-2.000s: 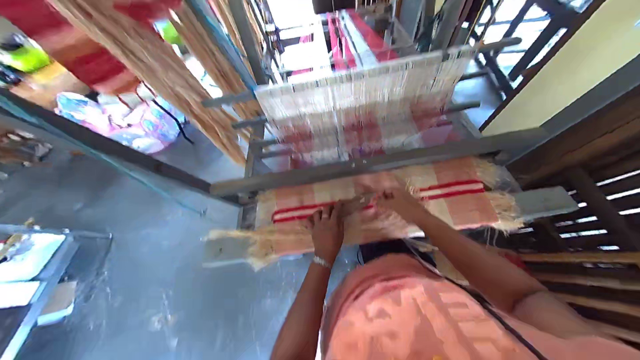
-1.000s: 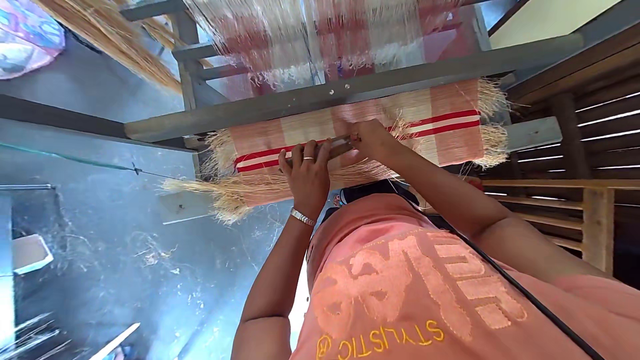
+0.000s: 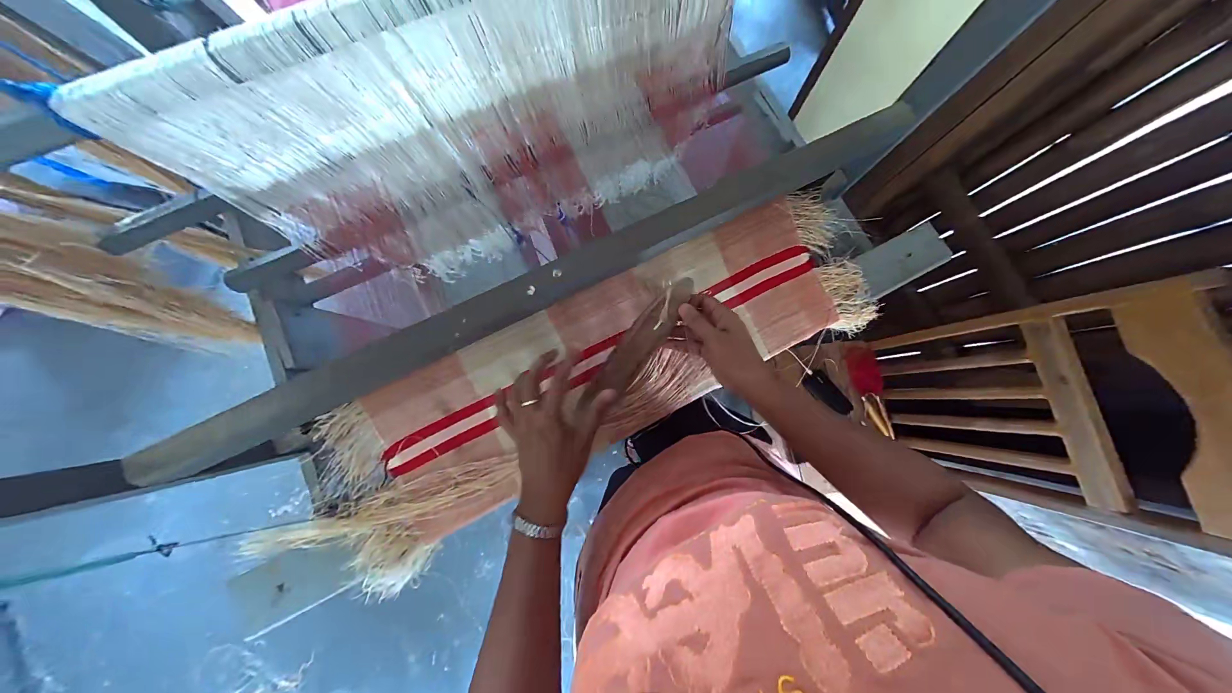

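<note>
A wooden weaving shuttle lies slantwise over the striped woven cloth, which is pink and cream with red bands. My left hand grips the lower end of the shuttle, fingers spread toward the cloth. At its upper end is my right hand, with thumb and fingers pinched together beside the tip; what they pinch is too small to tell. Pale fibres stick up near that tip. Frayed fibre fringes hang from both edges of the cloth. Beyond a wooden beam stretch the white heddle strings of the loom.
A slatted wooden bench stands at the right, near a dark slatted wall. Bundles of tan fibre hang at the far left. A green cord runs to the loom's left side. A red-headed brush-like thing is by my right forearm.
The shuttle, nearly level across the cloth a second ago, is now tilted more steeply, its right end raised away from my body. The view has shifted and turned.
</note>
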